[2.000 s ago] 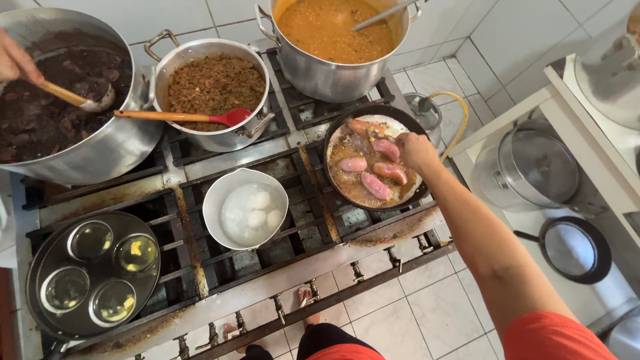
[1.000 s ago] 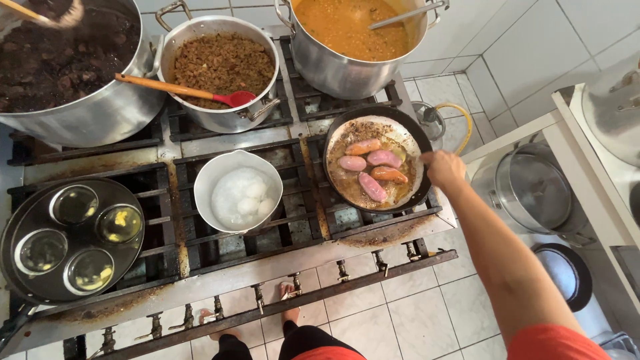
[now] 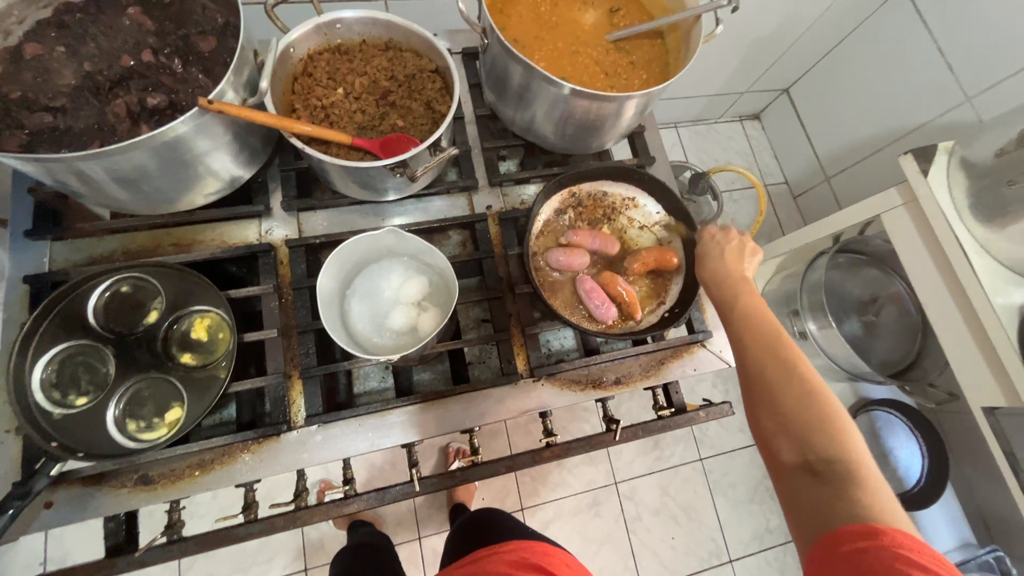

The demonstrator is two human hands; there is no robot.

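Note:
My right hand [image 3: 726, 256] is curled at the right edge of a dark frying pan [image 3: 690, 302], slightly blurred; it seems to grip the pan there, but any handle is hidden. Pink and browned sausages [image 3: 594, 298] lie in bubbling fat in this pan. To its left stands a white pot [image 3: 332, 316] with pale rounded pieces, probably eggs, in cloudy water. At the far left is a black pan [image 3: 148, 296] with four round cups holding clear liquid and yellow bits. My left hand is not in view.
Behind stand a large pot of dark stew [image 3: 152, 172], a pot of brown minced food [image 3: 364, 180] with a red-headed spoon [image 3: 280, 122], and a pot of orange soup [image 3: 560, 108] with a metal ladle. Burner knobs [image 3: 412, 464] line the stove's front. Right, shelves hold pots [image 3: 868, 312].
The sausages have shifted, and one shows a browner side. A hand with a wooden spoon at the dark stew, whose hand is unclear, has left the view. My right hand stays at the pan's right edge.

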